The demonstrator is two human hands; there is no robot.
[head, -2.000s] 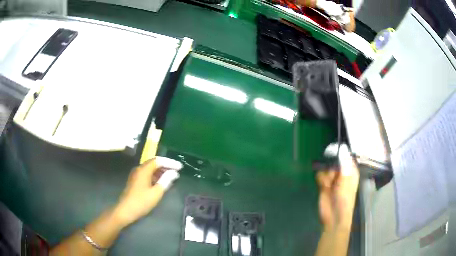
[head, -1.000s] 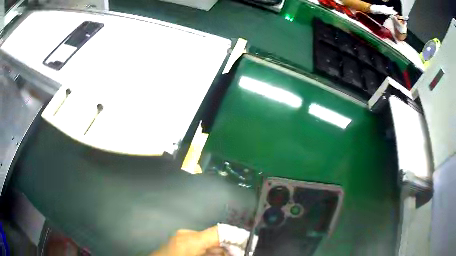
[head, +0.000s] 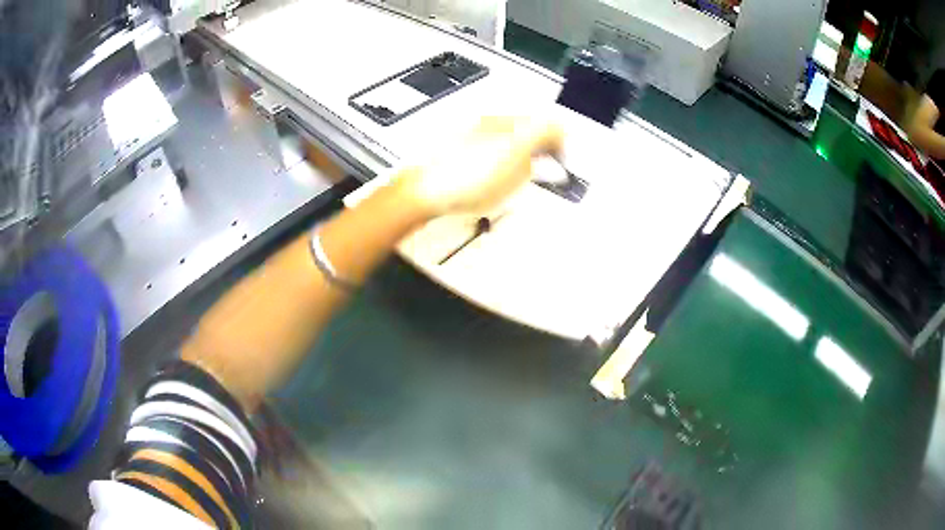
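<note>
My left hand (head: pixel 482 171) reaches from the lower left over the white platform (head: pixel 632 238), blurred. Its fingers appear closed on a phone back cover (head: pixel 599 91), whose dark section shows beyond the fingertips; its lower part is blurred against the white surface. Whether the cover touches the platform cannot be told. Another phone back cover (head: pixel 420 87) lies flat on the platform, farther back and left. My right hand is not in view.
A glossy green plate (head: pixel 767 362) lies right of the platform, with yellow tape (head: pixel 624 364) between. A dark part (head: pixel 655 505) is cut off at the bottom edge. A blue reel (head: pixel 64 362) is at lower left, a white box (head: pixel 658 43) at the back, and a black tray (head: pixel 896 243) far right.
The view has swung left. My left hand has moved with the cover from over the bench to over the white platform. My right hand, seen two seconds ago, is out of the picture.
</note>
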